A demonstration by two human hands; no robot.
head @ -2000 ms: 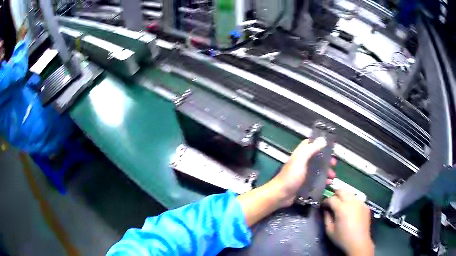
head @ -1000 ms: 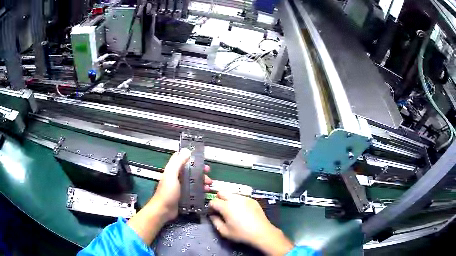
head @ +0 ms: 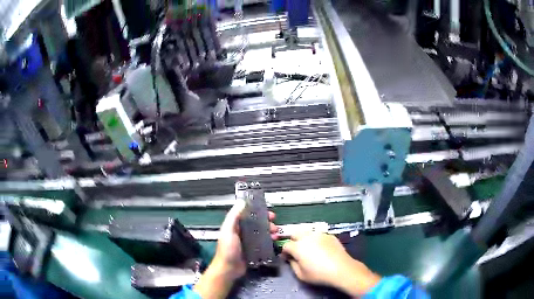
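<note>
A dark oblong carrier plate with small holes and bright fittings at its ends stands roughly upright in my left hand, thumb on its left edge and fingertips around the right. My right hand is just right of the plate's lower end, its fingers curled; whether it holds a small part is hidden. Below both hands lies the dark parts tray with tiny silvery rings, cut off by the bottom edge. A small green label shows between the hands.
A tall dark stack of plates stands left on the green bench, with a lower grey-topped stack nearer me. Guide rails run across behind. A gantry beam with a blue-grey end plate is right. Dark plates slant beyond it.
The view has swung right, then tilted, so the stacks and gantry shift in the picture. My left hand still holds the plate, and my right hand stays by its lower end.
</note>
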